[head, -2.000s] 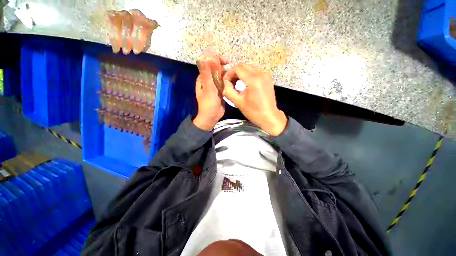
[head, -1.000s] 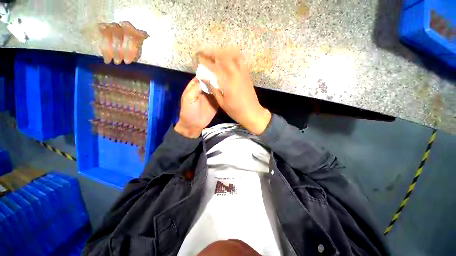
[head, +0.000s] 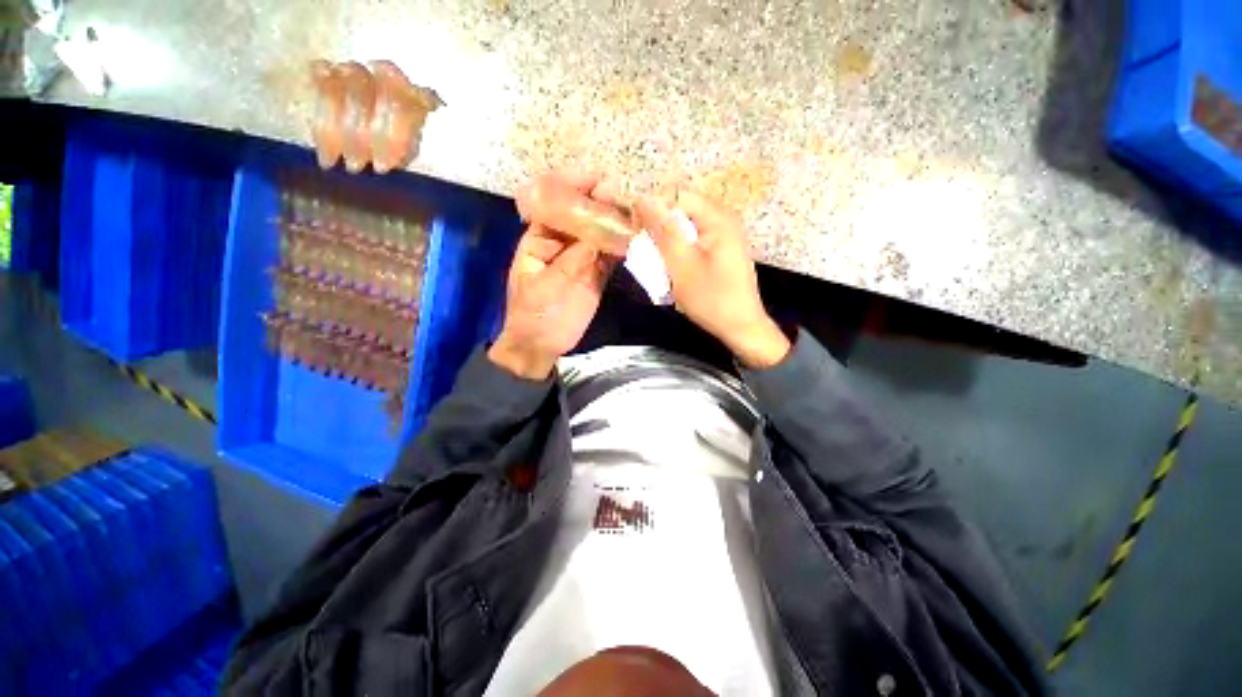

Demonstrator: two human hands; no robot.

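Observation:
My left hand [head: 556,279] holds a translucent amber-brown soft-plastic piece [head: 588,221] near the bench edge. The piece lies across the fingers and is partly hard to tell from them. My right hand [head: 711,266] pinches a crumpled white wiping cloth [head: 659,264], and its fingertips touch the right end of the piece. Three similar glossy pieces [head: 358,116] lie side by side at the bench edge, upper left. A blue tray [head: 311,449] below the edge holds brown pieces [head: 352,279] in tidy rows with purplish bands.
The speckled grey bench [head: 872,150] spans the top. A blue bin [head: 1147,102] stands on it at far right. White scrap [head: 82,57] lies at far left. Blue crates [head: 136,245] stand left of the tray, and ribbed stacked crates [head: 116,545] at lower left.
My right hand has drawn back from over my left hand with the cloth, so the piece now shows. The row of three pieces is unchanged. The whole view has shifted slightly.

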